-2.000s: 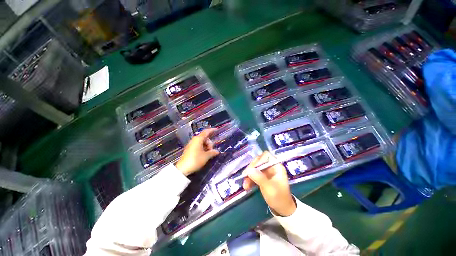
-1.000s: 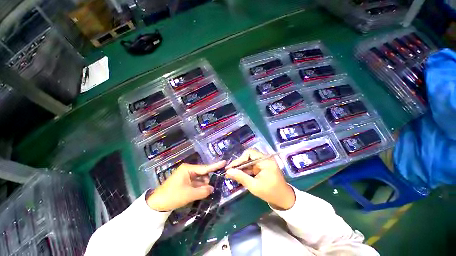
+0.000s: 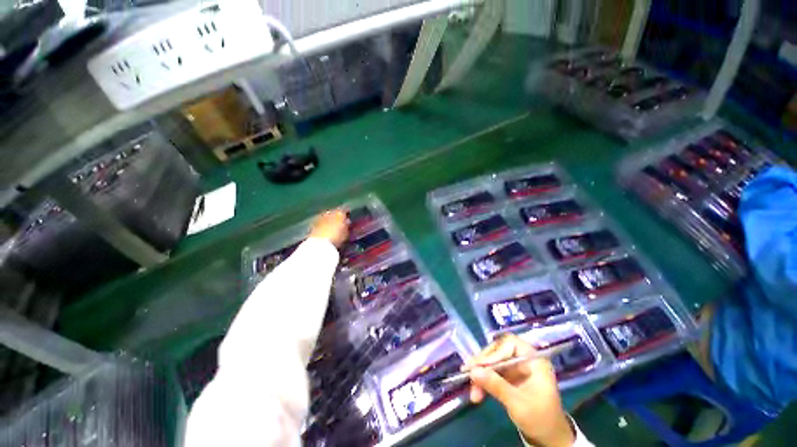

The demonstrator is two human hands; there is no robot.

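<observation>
The left clear tray (image 3: 247, 262) holds black phone half-assemblies with red edges. My left hand (image 3: 332, 229) is at its far end, touching or just beside the unit (image 3: 359, 218) in the far right pocket; whether it grips anything is unclear. My left sleeve covers much of the left column. My right hand (image 3: 517, 384) holds thin tweezers (image 3: 459, 377) like a pen, tips over the unit (image 3: 418, 395) in the nearest right pocket. No piece is visible at the tips. A black gridded adhesive strip (image 3: 345, 377) lies over the tray's near part.
A second filled tray (image 3: 434, 199) lies to the right. Stacked trays stand at far right (image 3: 673, 196), back right (image 3: 612, 96) and near left (image 3: 96, 402). A co-worker's blue sleeve (image 3: 769, 279) and blue stool (image 3: 651, 393) are at right. A power strip (image 3: 179, 51) is upper left.
My left hand has left the strip and moved to the left tray's far end. My right hand, still holding the tweezers, is further right and lower. The view has tilted up, showing the power strip.
</observation>
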